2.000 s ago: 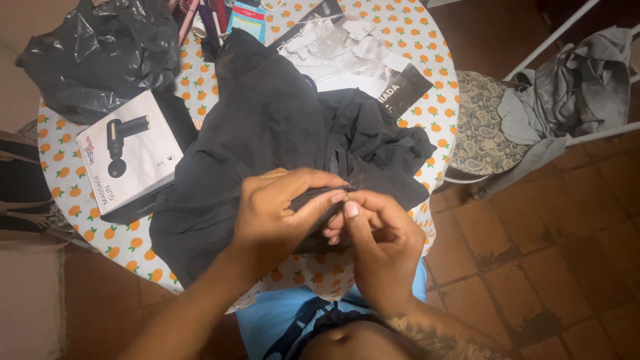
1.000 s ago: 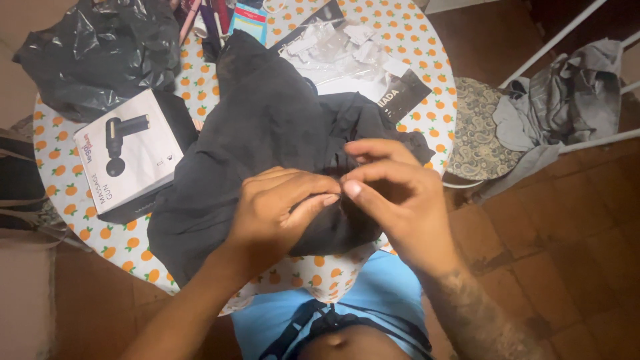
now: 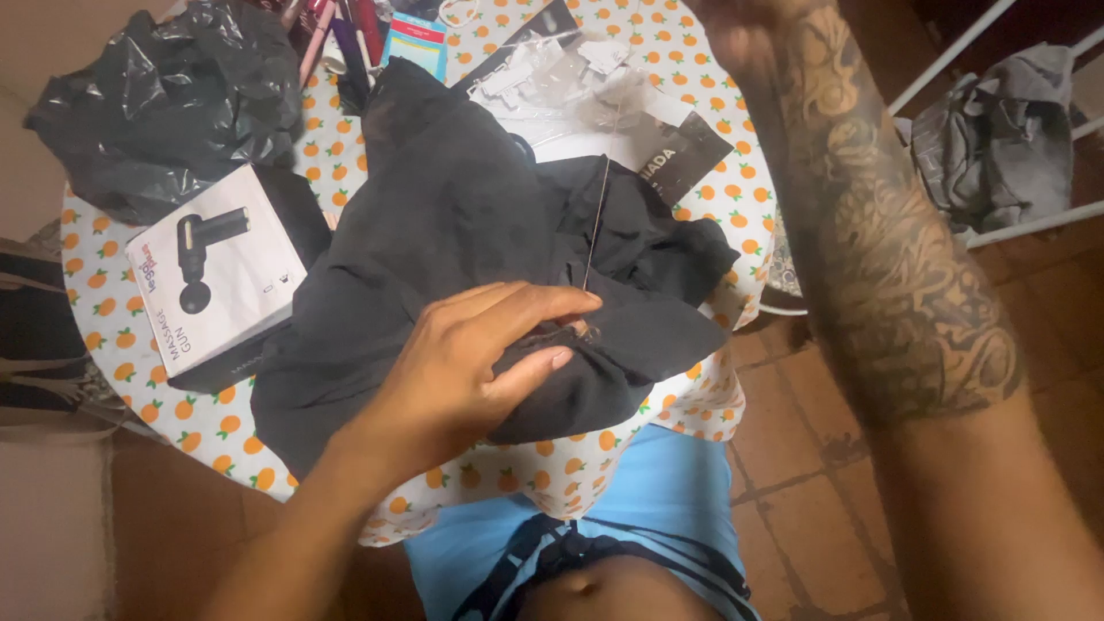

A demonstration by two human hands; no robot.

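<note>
Black cloth lies bunched over the round table. My left hand rests at its near part, thumb and forefinger close together at a fold; the other fingertips are hidden under the hand. A thin thread rises from beside those fingertips across the cloth, toward the top of the view. My right hand is raised at the top edge, blurred and partly cut off, so what its fingers hold does not show. The tattooed right forearm stretches up the right side.
A massage gun box and a black plastic bag sit on the left. Clear plastic packaging and a black printed card lie behind the cloth. Grey fabric hangs on a white metal frame at right.
My right hand has moved from beside the left fingertips up and away to the top edge. A long thread now shows above the cloth. My left hand stays at the cloth.
</note>
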